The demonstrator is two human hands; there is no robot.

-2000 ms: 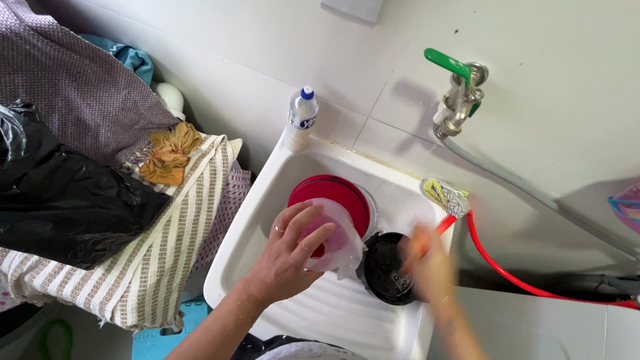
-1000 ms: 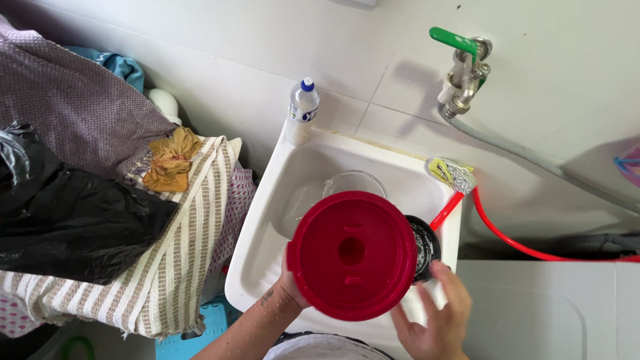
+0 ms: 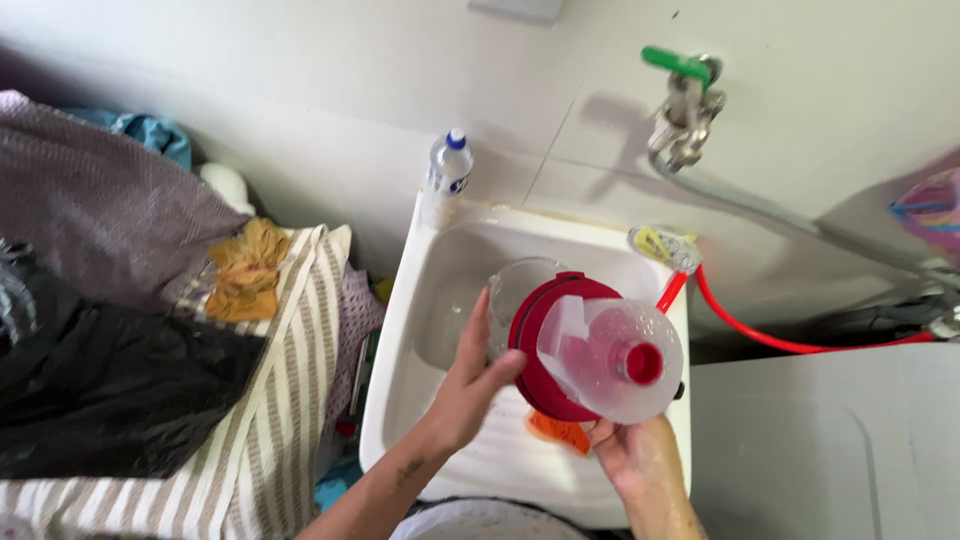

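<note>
Over a white laundry sink (image 3: 399, 352), my left hand (image 3: 469, 382) grips the left edge of a round red lid (image 3: 536, 367) with a dark seal. My right hand (image 3: 630, 450) supports a translucent, wet plastic piece (image 3: 607, 337) with a red centre hole from below; it lies against the lid's right side, and whether they are joined cannot be told. Behind the lid, a clear round container (image 3: 517, 281) sits in the basin. An orange sponge or cloth (image 3: 559, 431) rests on the ribbed part of the sink, just below the lid.
A clear bottle with a blue cap (image 3: 450, 169) stands on the sink's back left corner. At the back right corner lies a yellow-and-white packet (image 3: 664, 247) beside a red hose (image 3: 750, 337). A green-handled tap (image 3: 679, 112) is on the wall. Striped cloth (image 3: 285, 397) and black plastic (image 3: 112, 390) are at left.
The red lid, facing the camera a second ago, is now tilted, with the translucent piece showing at its right. My right hand has moved from the black round item to beneath the translucent piece.
</note>
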